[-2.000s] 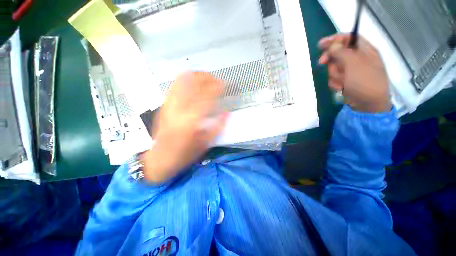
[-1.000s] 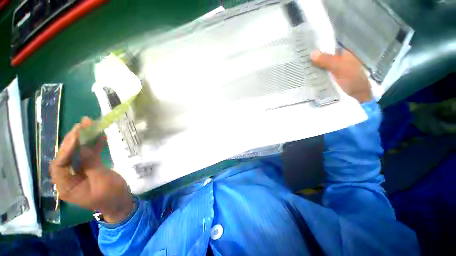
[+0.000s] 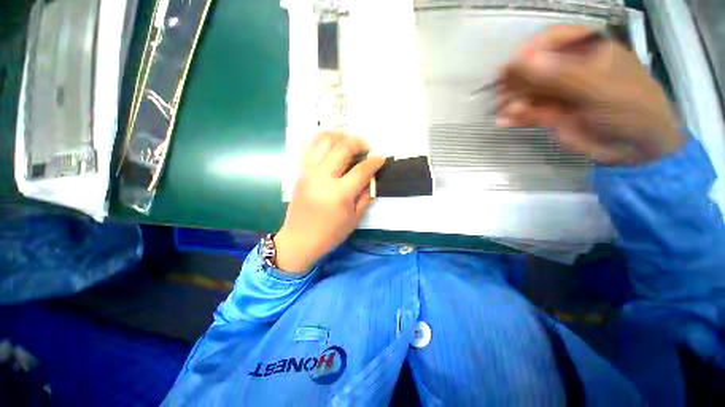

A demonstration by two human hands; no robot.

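A grey laptop cover (image 3: 509, 103) with vent bands lies in front of me on white sheets. A white liner strip (image 3: 387, 79) lies over its left part, with a black die-cut sheet (image 3: 404, 176) at the near end. My left hand (image 3: 327, 191) is at the left edge of the black sheet, its fingertips touching or very near the corner; whether it pinches anything is unclear. My right hand (image 3: 584, 95) is blurred above the right part of the cover. It holds slim dark tweezers, whose thin tip (image 3: 483, 89) points left. Their tip shows no clear piece.
Bagged long black strips (image 3: 163, 103) with yellowish edges lie on the green mat (image 3: 238, 111) at left. Another grey cover (image 3: 62, 95) lies on white sheets at far left. White sheets and clear film (image 3: 548, 248) stick out at the bench's near edge.
The cover was tilted with my right hand at its edge; it now lies flat. My left hand has moved from the yellowish strip to the black sheet. My view has shifted left.
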